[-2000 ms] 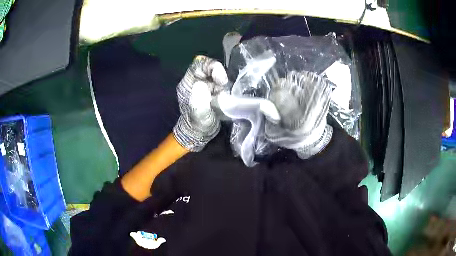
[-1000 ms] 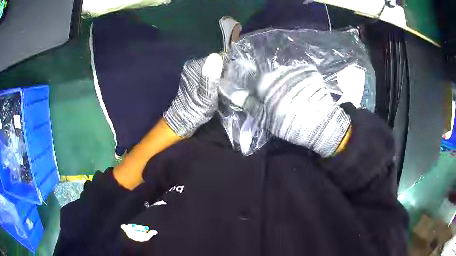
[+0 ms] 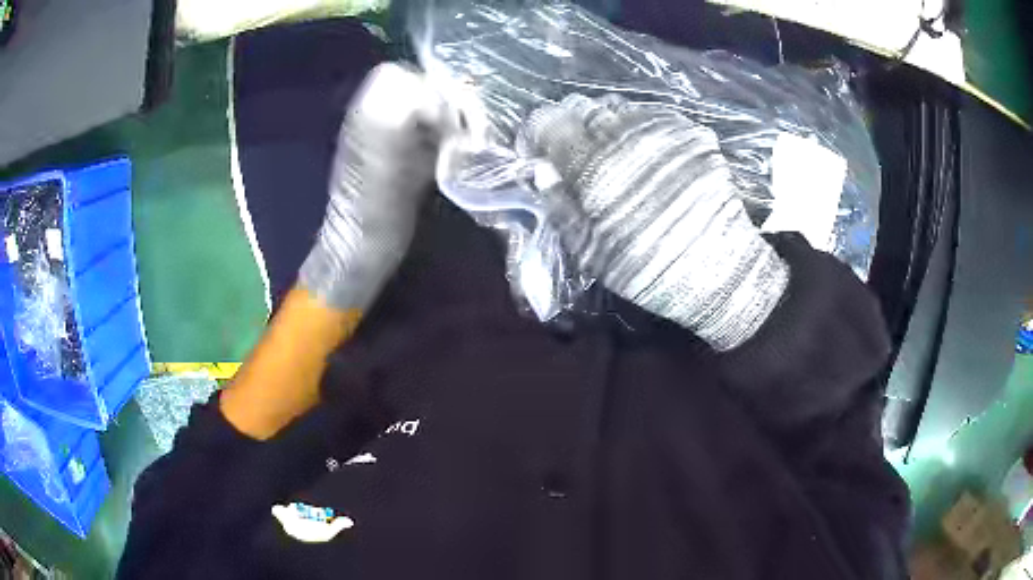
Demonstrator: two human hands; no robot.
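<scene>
A clear, shiny plastic bag (image 3: 702,96) with dark contents and a white label (image 3: 807,187) lies in front of me, its gathered, twisted end (image 3: 515,210) pointing towards my chest. My right hand (image 3: 663,198), in a grey-white knit glove, is closed on the gathered part of the bag. My left hand (image 3: 391,170), in the same kind of glove and slightly blurred, is closed at the left side of the bag's neck and touches the plastic. Its fingertips are partly hidden by blur and plastic. What exactly is inside the bag cannot be told.
Blue bins (image 3: 108,295) with bagged parts stand at the left. Black sheets (image 3: 963,272) stand at the right. A dark panel (image 3: 74,74) is at the upper left. A white surface with a yellowish edge (image 3: 838,40) crosses the top. A brown box (image 3: 974,527) is at the lower right.
The bag has moved up and spread further left across the top. My left hand has moved left and up. My right hand stays on the gathered plastic. The grey strip beside the bag no longer shows.
</scene>
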